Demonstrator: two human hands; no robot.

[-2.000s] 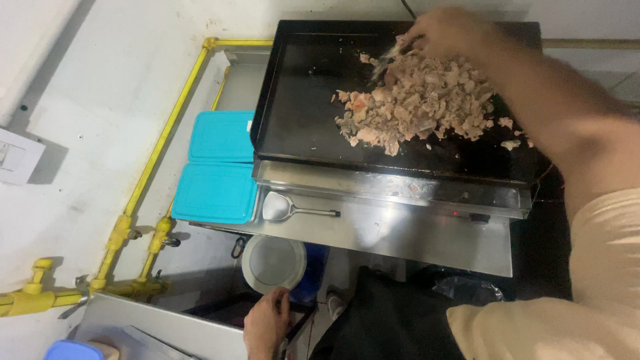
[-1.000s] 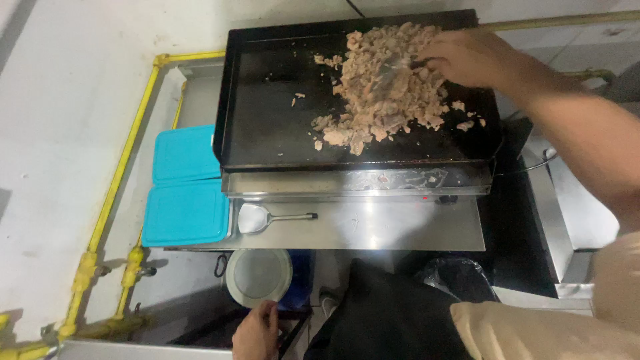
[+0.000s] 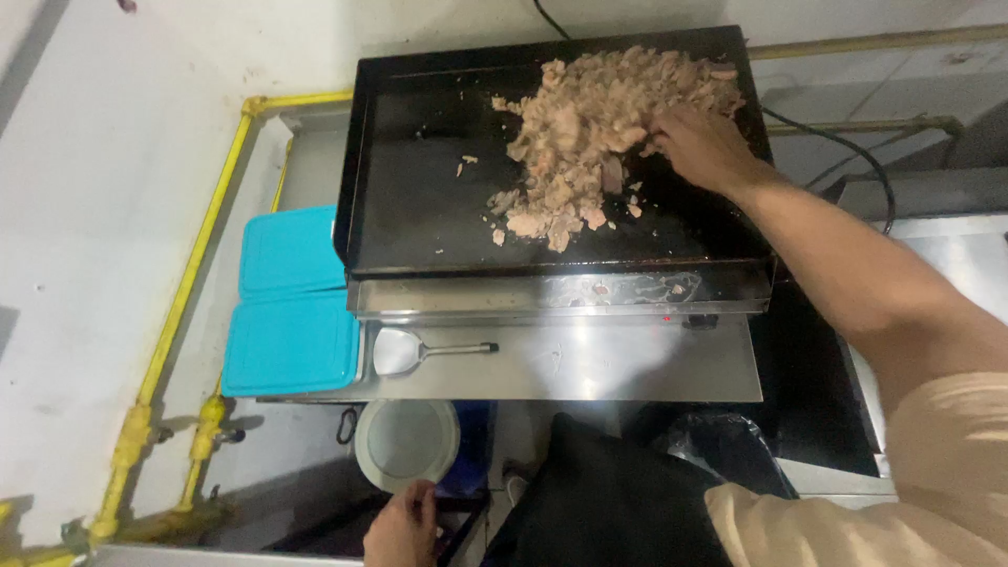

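Chopped, pale brown meat (image 3: 591, 126) lies in a heap on the black flat-top griddle (image 3: 425, 189), mostly toward its back right, with loose bits around it. My right hand (image 3: 697, 146) reaches over the griddle from the right, its fingertips at the right side of the heap. Whether it holds a tool cannot be told, since the fingers are blurred and partly hidden. Down at the bottom, my left hand (image 3: 402, 528) hangs by the rim of a round, pale lid or container (image 3: 407, 442), fingers bent; no held object shows. A metal spatula (image 3: 400, 351) rests on the steel counter in front of the griddle.
Two turquoise-lidded containers (image 3: 290, 342) stand left of the griddle. Yellow gas pipes (image 3: 193, 260) with valves run along the left wall. A black cable (image 3: 874, 169) curves at the right. A bin with a plastic liner (image 3: 728, 441) stands below the steel counter (image 3: 630, 370).
The meat has been spread and shifted, with more of it now at the griddle's back right. My right hand has moved to the heap's right side. My left hand stays low. The view has shifted.
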